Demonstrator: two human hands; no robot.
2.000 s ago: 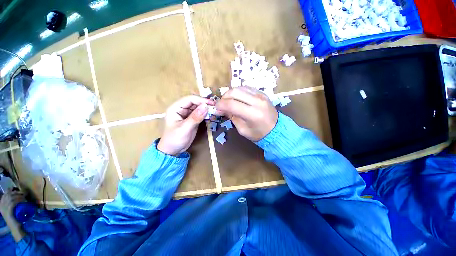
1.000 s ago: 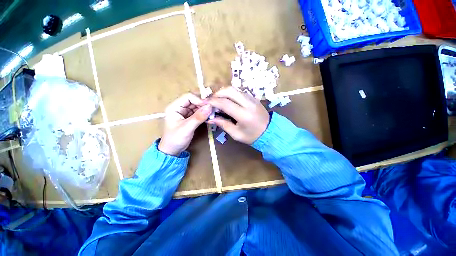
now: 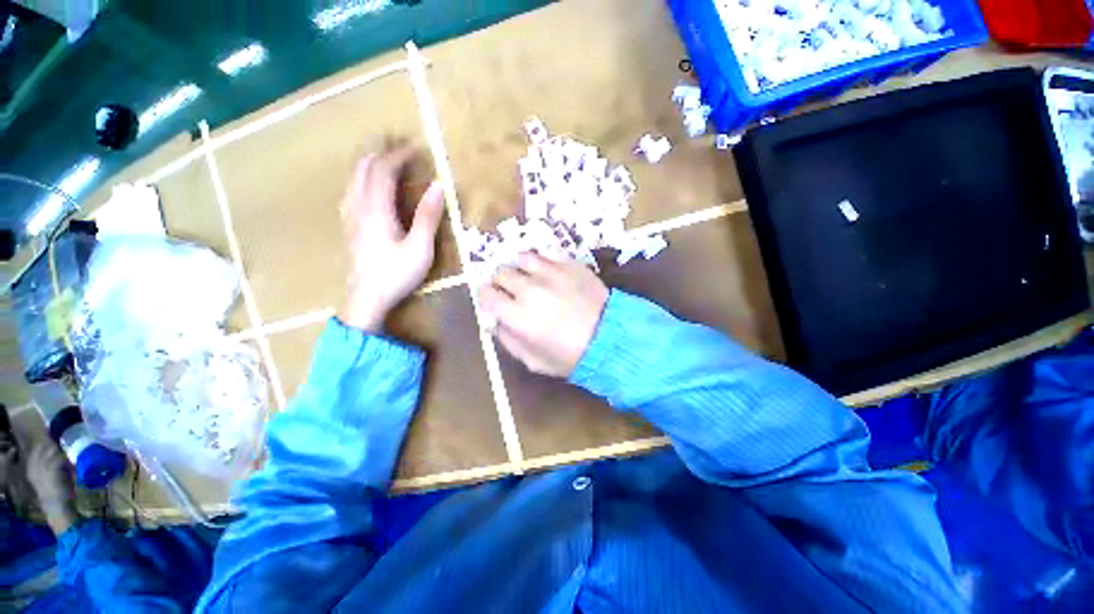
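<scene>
Small white plastic parts (image 3: 578, 192) lie in a loose pile on the brown tabletop (image 3: 300, 144), right of the centre tape line. My right hand (image 3: 547, 314) is at the near edge of the pile, palm down with fingers bent over the parts; whether it grips any is hidden. My left hand (image 3: 390, 240) is over the board left of the tape line, its fingers and thumb apart and holding nothing visible. Its fingertips are blurred.
A blue bin (image 3: 720, 90) full of white parts and a red bin (image 3: 1041, 22) stand at upper right. A black tray (image 3: 780, 258) lies at right. A clear bag (image 3: 180, 384) is at left. People in blue sit on both sides. A round black unit (image 3: 116, 126) stands on the green surface.
My hands have come apart. My left hand has moved up and left and opened; my right hand has moved slightly left and down. More parts now show at the pile's near-left edge. The view has shifted.
</scene>
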